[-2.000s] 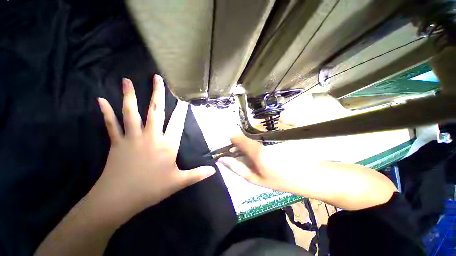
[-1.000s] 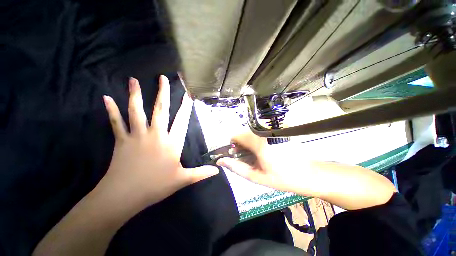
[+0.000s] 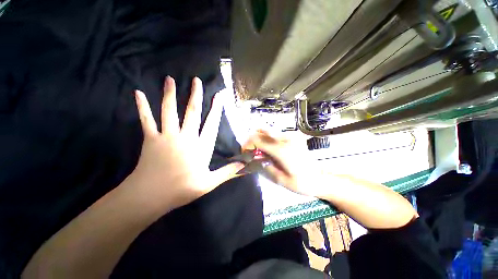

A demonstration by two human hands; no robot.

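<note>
The black garment (image 3: 71,141) covers the left side and hangs over the table's front edge. My left hand (image 3: 176,155) lies flat on it with fingers spread, holding nothing. My right hand (image 3: 278,163) is at the cloth's right edge, closed on thread snips (image 3: 250,159) with a red-pink part between the fingers. The snips' blades point left, by my left thumb, at the cloth edge; whether they cut is not clear. The presser foot area (image 3: 273,106) is behind my right hand, with no cloth visible under it.
The cream sewing machine head (image 3: 306,49) fills the upper right. A black ribbed knob (image 3: 318,143) stands on the white machine bed (image 3: 377,150). A green measuring strip (image 3: 297,216) edges the table. A blue plastic thing (image 3: 468,259) is at the lower right.
The view has shifted, so the machine head sits further right. My left hand stays spread on the cloth. My right hand still holds the snips, their blades now closer to my left thumb.
</note>
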